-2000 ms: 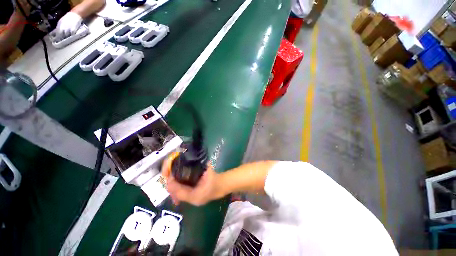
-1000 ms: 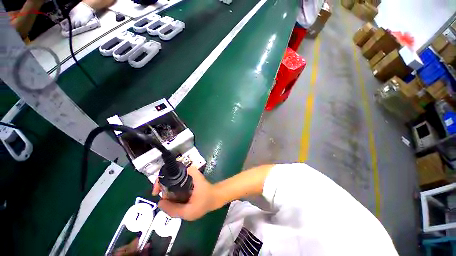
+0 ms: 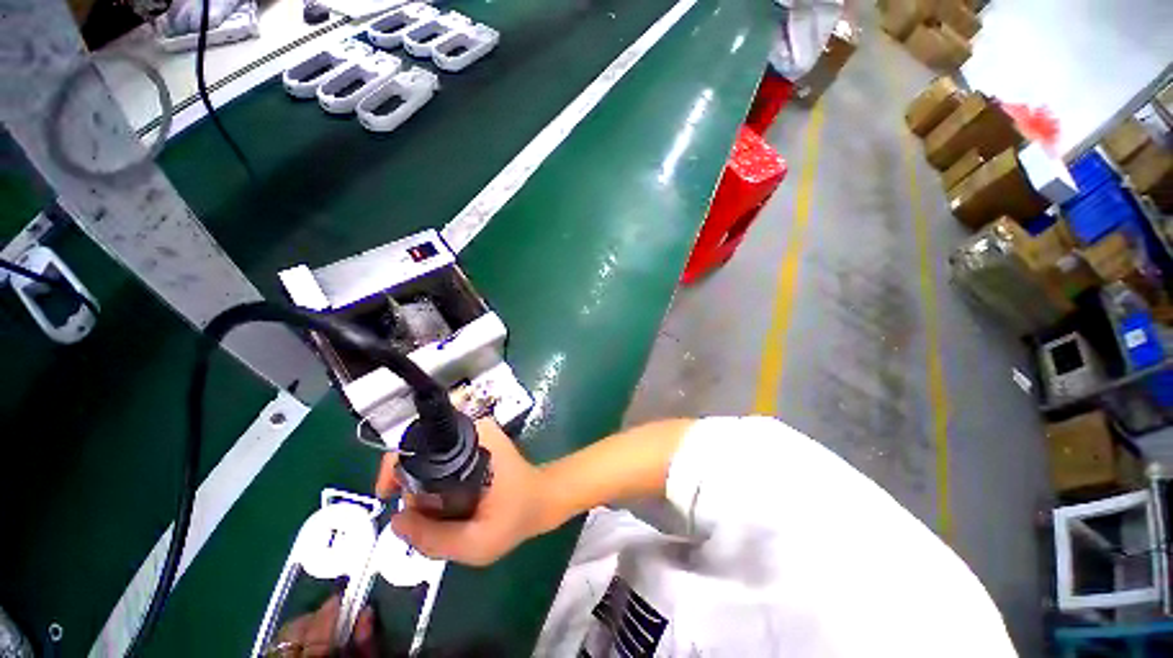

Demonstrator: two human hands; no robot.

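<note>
My right hand grips the black electric screwdriver, held over the right one of two white plastic housings. Its tip is hidden behind the hand. The left housing lies with its round disc towards the feeder; the right housing is beside it, partly covered by my right hand. My left hand is at the bottom edge, partly cut off and dark, at the open rings of the housings; its fingers seem to hold them. The white screw feeder stands just beyond, with dark hopper and red switch.
Several white housings lie on the green belt further off. Another housing is at the left, near a grey metal upright. A black cord loops at left. A red stool stands beyond the belt's right edge.
My right hand with the screwdriver has moved from beside the feeder's pick-up ledge down and left to over the right housing. The cord now loops left. The view has shifted slightly.
</note>
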